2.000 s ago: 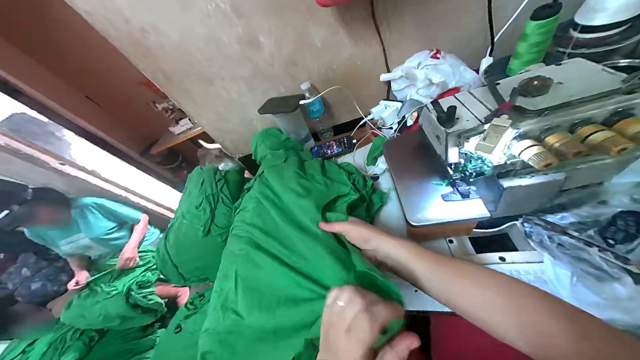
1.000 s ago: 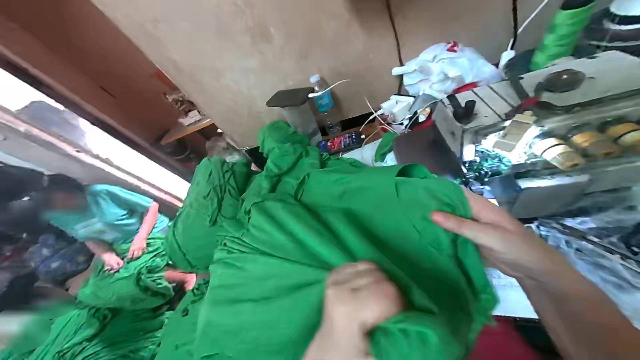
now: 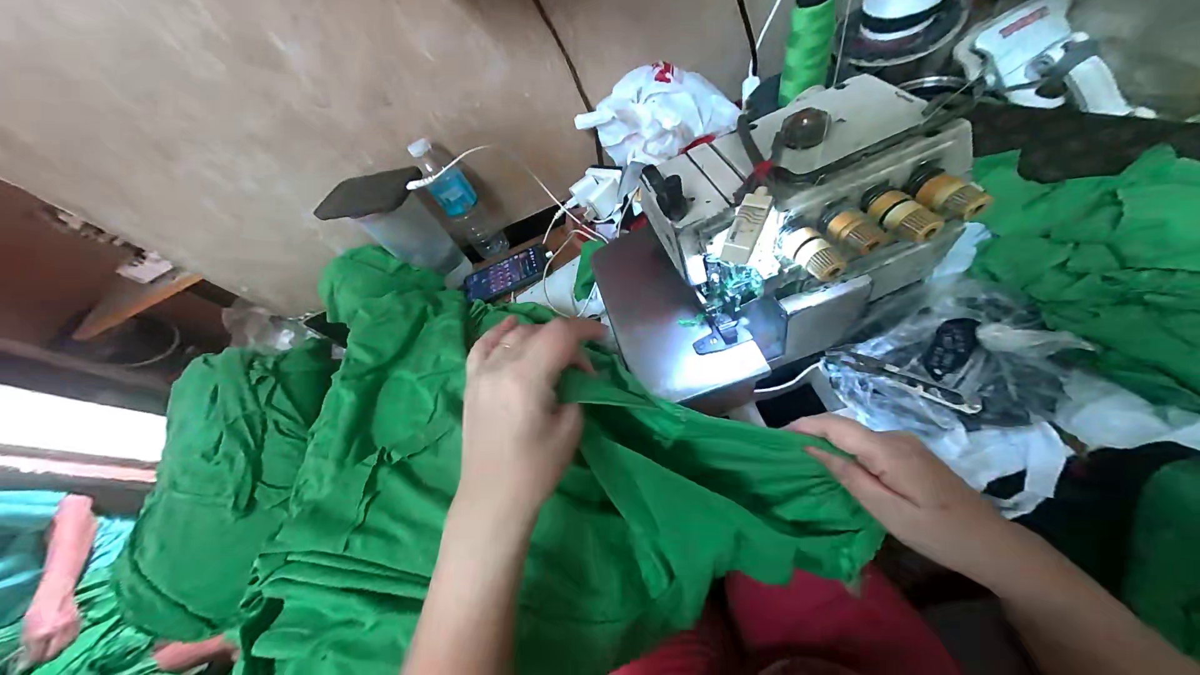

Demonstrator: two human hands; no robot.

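Green fabric (image 3: 694,478) is stretched between my two hands, its edge running just in front of an overlock sewing machine (image 3: 825,187). My left hand (image 3: 530,384) pinches one end near the metal work plate (image 3: 656,319). The other end is held between thumb and fingers of my right hand (image 3: 881,469), below and right of the lit presser foot (image 3: 722,339). The fabric lies in front of the foot, not under it. More green cloth (image 3: 375,450) is heaped to the left.
A phone (image 3: 506,273), a plastic bottle (image 3: 459,202) and white cables stand behind the cloth. Clear plastic bags (image 3: 984,375) and green fabric (image 3: 1106,262) lie right of the machine. A co-worker's arm (image 3: 61,572) shows at the left edge.
My left hand has moved up the cloth towards the machine. The fabric, bunched over the heap a second ago, is now drawn out between both hands. The view has swung right.
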